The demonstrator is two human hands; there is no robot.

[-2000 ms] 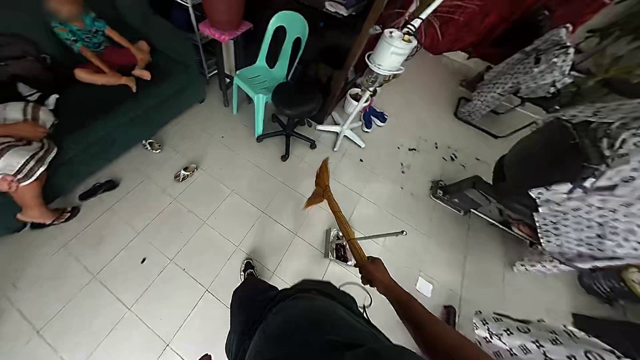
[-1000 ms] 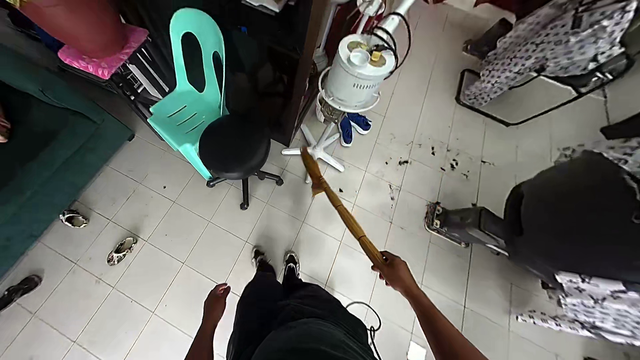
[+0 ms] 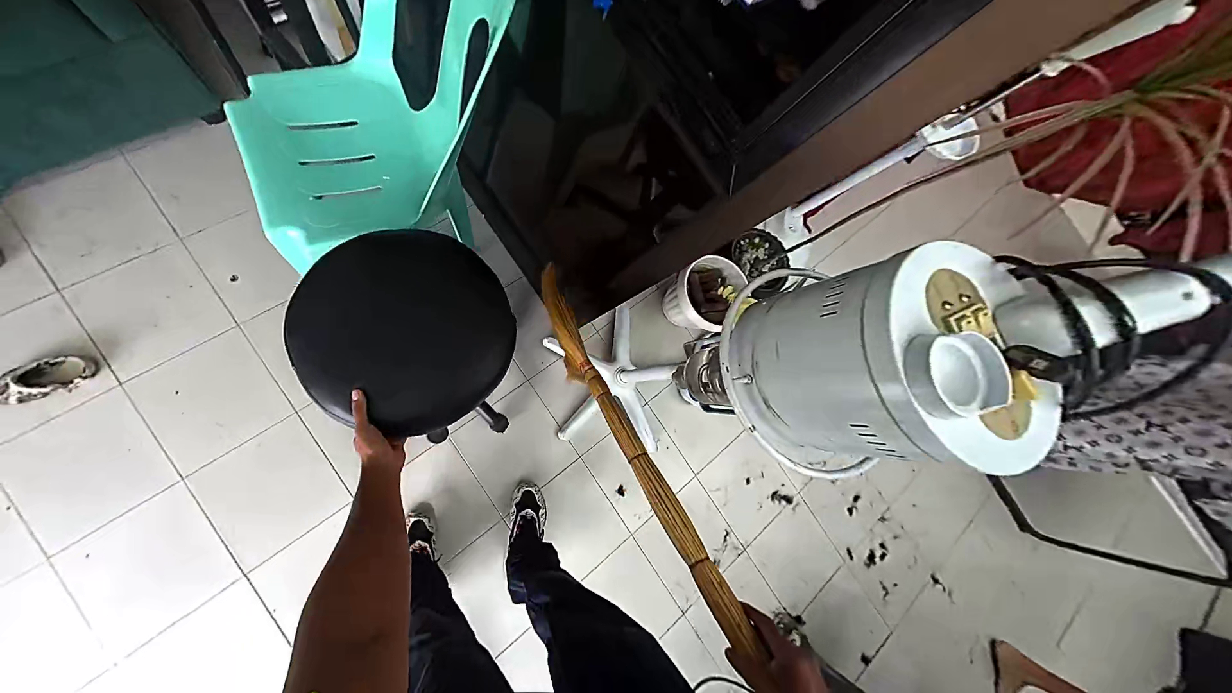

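Note:
My left hand (image 3: 376,431) grips the near edge of a round black stool seat (image 3: 400,332), its thumb on top and the other fingers hidden beneath. At the bottom right, my right hand (image 3: 778,654) is closed around the handle of a broom (image 3: 664,489). The broom slants up and left, its bristle end close to the dark cabinet's lower corner and above the white star-shaped base of a stand. Dark hair clippings (image 3: 876,555) lie scattered on the tiles to the right of the broom.
A green plastic chair (image 3: 337,144) stands directly behind the stool. A grey salon steamer (image 3: 866,356) on a stand rises at the right, near a white pot (image 3: 705,294) and a dark glass-fronted cabinet (image 3: 597,183). One shoe (image 3: 48,377) lies at far left.
My left hand has reached forward and taken hold of the stool seat, which it was not touching a second ago. The broom stays in my right hand. The view has moved nearer the chair and steamer.

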